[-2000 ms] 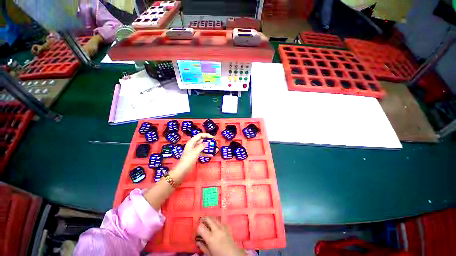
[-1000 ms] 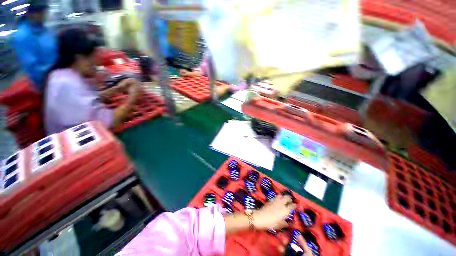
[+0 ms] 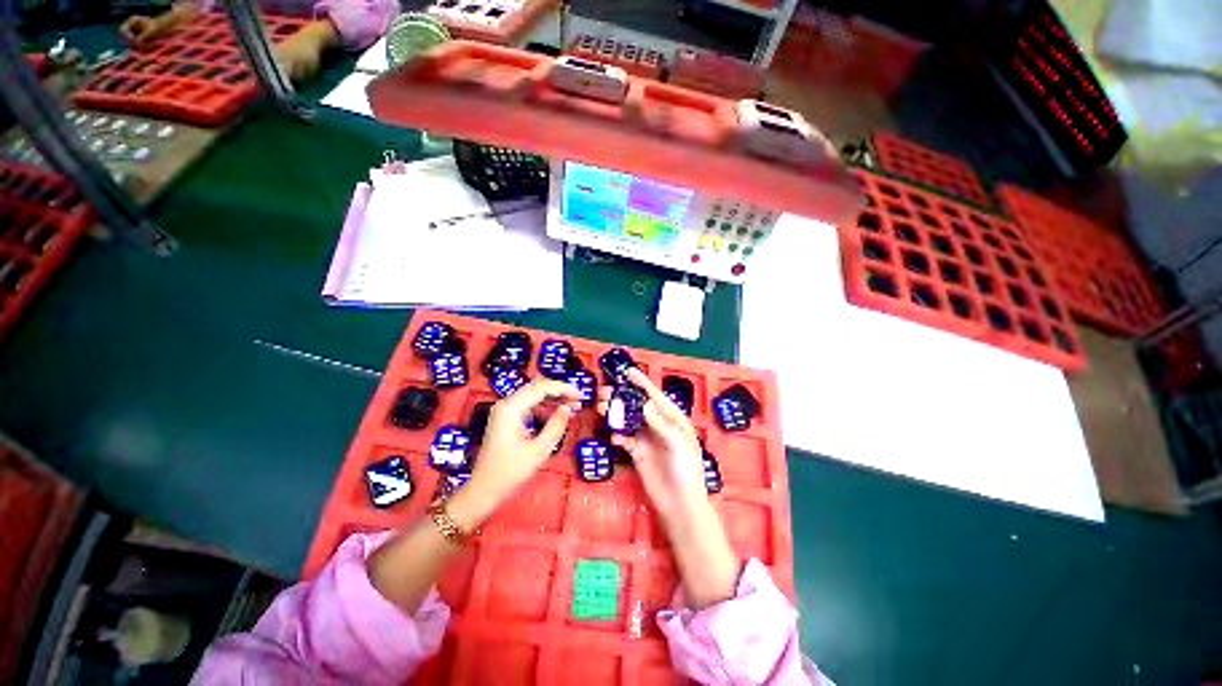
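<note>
The red tray (image 3: 516, 563) lies flat in front of me, with lit and dark smartwatch units in its upper pockets and a green label (image 3: 596, 590) in a lower pocket. My right hand (image 3: 657, 436) holds a smartwatch unit (image 3: 626, 410) with a lit screen above the upper middle of the tray. My left hand (image 3: 525, 436) is just left of it, thumb and fingers apart, with no unit seen in it. A unit with a white pattern on its screen (image 3: 389, 481) sits at the tray's left edge.
A bench instrument (image 3: 657, 221) stands behind the tray under a raised red tray (image 3: 603, 121). Papers (image 3: 456, 248) lie left of it, a small white block (image 3: 681, 308) below. A second watch tray (image 3: 958, 268) rests on a white sheet (image 3: 925, 402) at right. A co-worker's hands show top left.
The view has swung back down to the tray from the left. My right hand now holds a unit up in clear view, and my left hand is beside it with fingers apart.
</note>
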